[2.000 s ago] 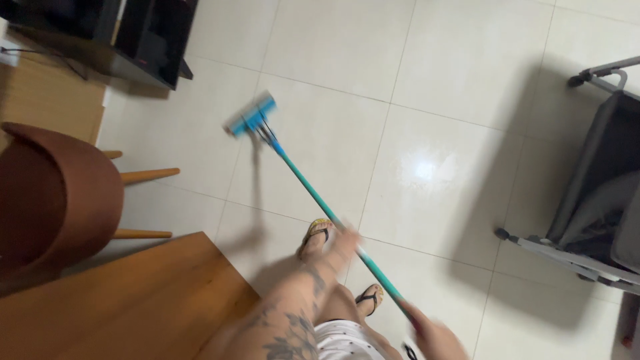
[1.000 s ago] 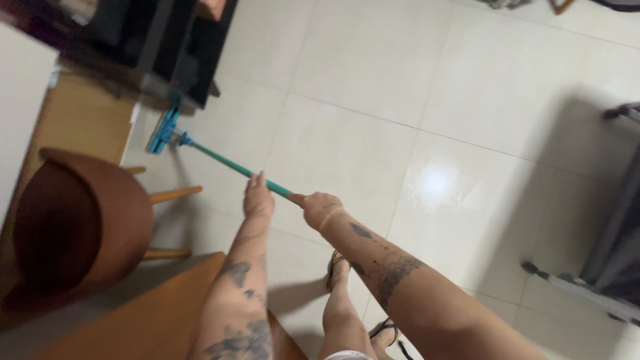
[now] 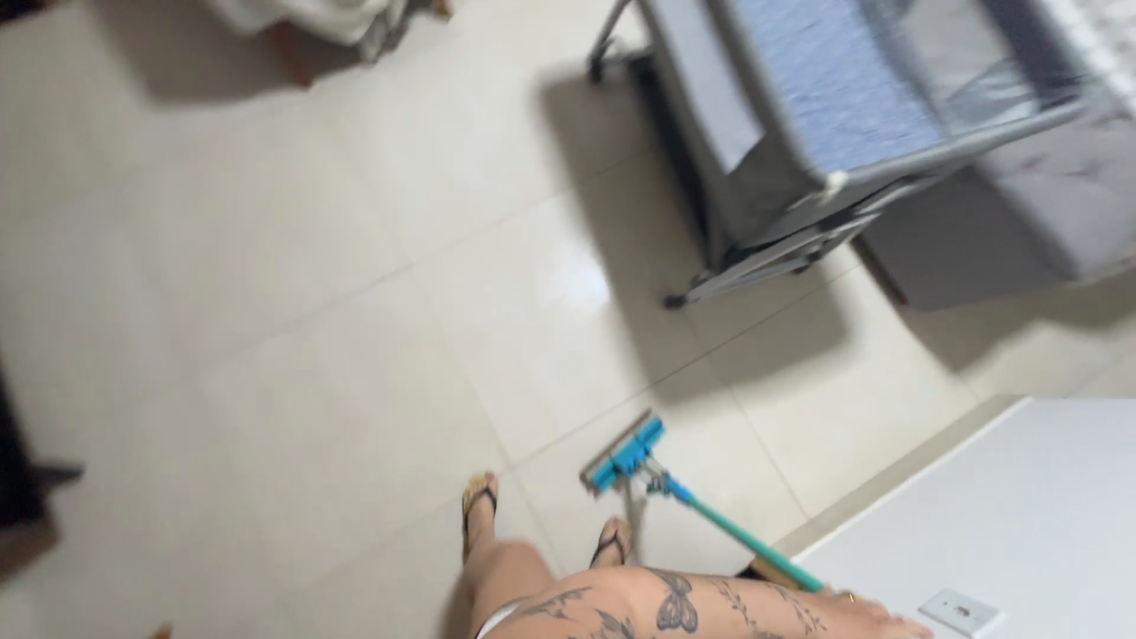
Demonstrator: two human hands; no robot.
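A sponge mop with a blue head rests on the tiled floor just ahead of my feet in flip-flops. Its green handle slants down and right to my left hand, at the bottom edge of the head view. The tattooed left forearm reaches across the lower part of the picture. My left hand is closed around the handle, though its fingers are partly cut off by the frame edge. My right hand is out of view, so what it holds is hidden.
A grey wheeled crib with a blue mattress stands at upper right, beside a grey upholstered piece. A white wall with a socket plate borders the lower right. Cloth-covered furniture is at the top, a dark furniture edge at left.
The mop head has moved from beside the black furniture to the floor near my feet. My right hand has left the view. The view has swung strongly right, and the brown chair is gone from it.
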